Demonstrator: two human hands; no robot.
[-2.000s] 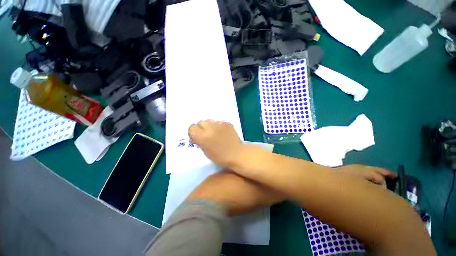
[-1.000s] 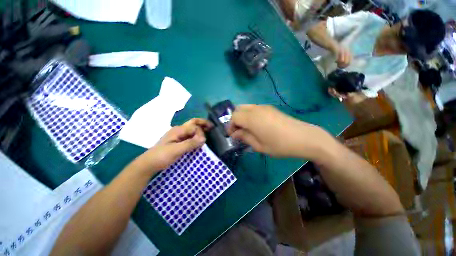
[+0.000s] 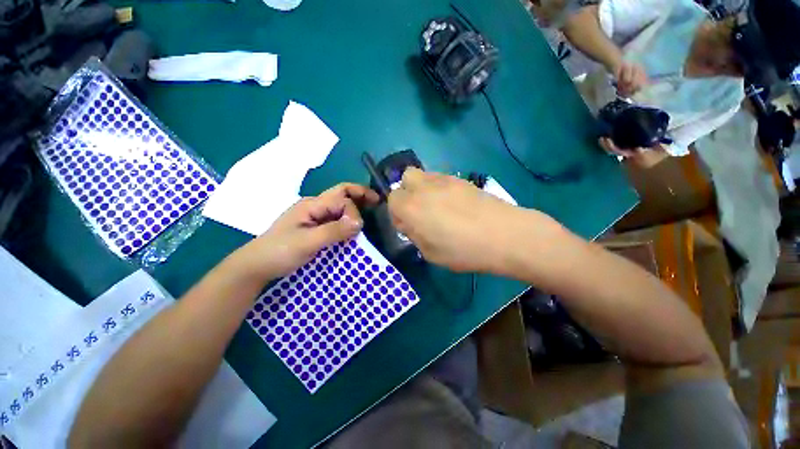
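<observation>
A black camera unit (image 3: 405,164) lies on the green table between my hands, its thin black bar on the left side. My right hand (image 3: 443,215) is curled over the unit and grips it, covering its middle; its fingertips are hidden. My left hand (image 3: 320,224) is at the unit's left, index fingertip against the unit near the bar, thumb and fingers drawn together; whether they hold anything small cannot be seen. A sheet of purple dots (image 3: 338,320) lies below my hands. A printed label sheet (image 3: 132,302) lies at lower left, partly under my left forearm.
A second camera unit (image 3: 458,60) with a cord stands at the back. White paper scraps (image 3: 272,171) and a bagged dot sheet (image 3: 132,171) lie left. Black parts (image 3: 53,53) are heaped upper left. Another person's hand (image 3: 630,77) and open cartons (image 3: 693,272) are beyond the table's right edge.
My right hand has left the label sheet and come to the unit; my left hand stays by it. The view has swung right. Since one second ago the hands have barely moved.
</observation>
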